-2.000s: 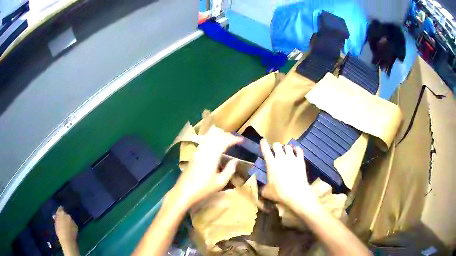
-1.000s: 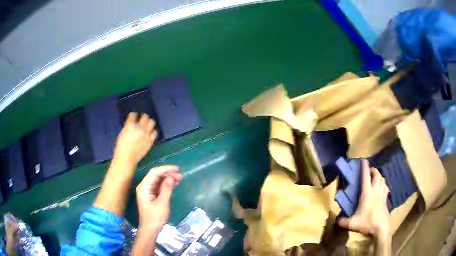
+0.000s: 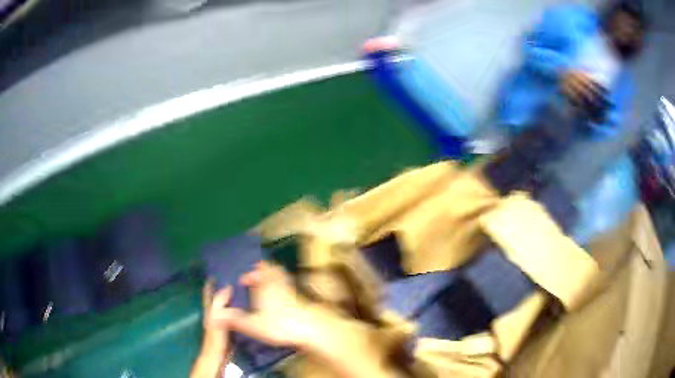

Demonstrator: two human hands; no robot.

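The view is blurred. My right hand holds a navy gift box upright over the near edge of the green conveyor. My left hand is at the box's left side, its fingers against it. A darker part shows below my hands; I cannot tell whether it belongs to this box. The open carton lies to the right, with torn kraft flaps around more navy boxes inside.
Navy boxes lie in a row on the green conveyor at the left. A white rail runs behind. A blue bar crosses the far end. A person in a blue smock stands beyond the carton.
My right hand has moved left from the carton with a navy box. My left hand has joined it at the box. The neighbour's hand over the row is out of view. The view has shifted.
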